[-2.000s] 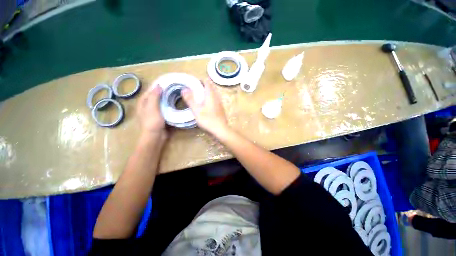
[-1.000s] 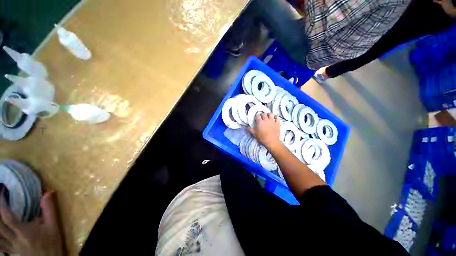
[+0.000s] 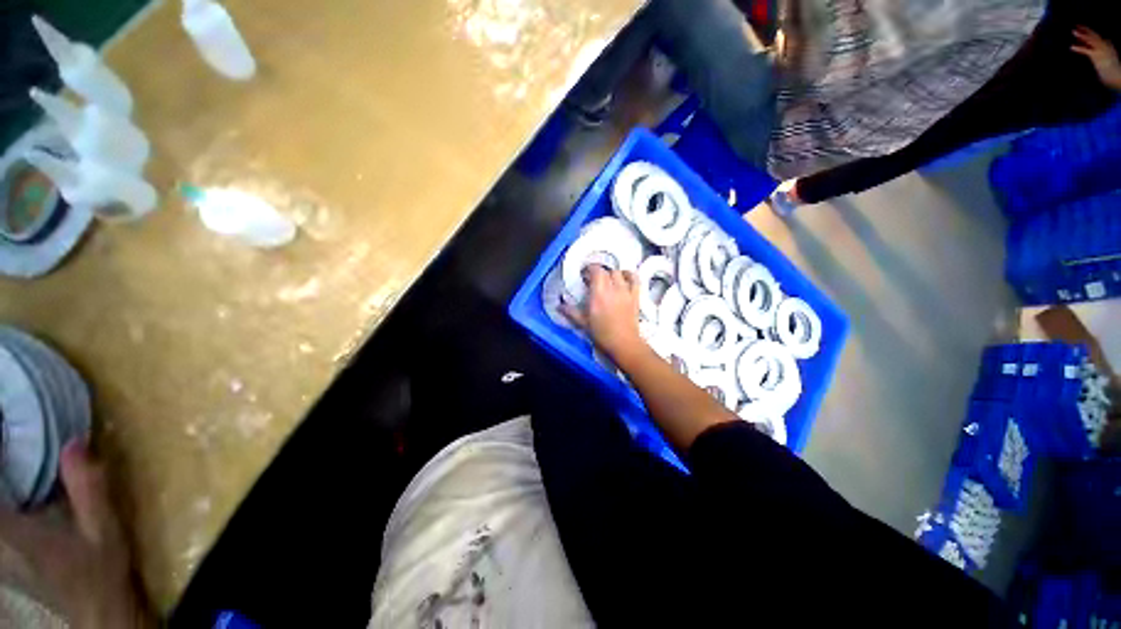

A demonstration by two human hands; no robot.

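A blue disc bin (image 3: pixel 811 412) full of pale flat ring discs (image 3: pixel 709 327) stands below the bench at the right. My right hand (image 3: pixel 609 310) is in the bin's left part, its fingers on a pale disc (image 3: pixel 590 250) at the centre hole. My left hand (image 3: pixel 76 541) is at the lower left edge, partly cut off. It rests against a stack of discs (image 3: pixel 47 412) on the bench; its fingertips are partly out of view.
On the tan bench (image 3: pixel 357 160) lie a teal-tipped glue bottle (image 3: pixel 243 218), a white spare bottle (image 3: pixel 218 37) and several blurred bottles by a ring (image 3: pixel 43 252). A person in a plaid garment (image 3: pixel 897 74) is at upper right. More blue bins (image 3: pixel 1014 406) stand at far right.
The view has turned from the bench to the bin. My right hand left the stack, reached into the bin and has moved slightly left among the discs. My left hand stays by the stack.
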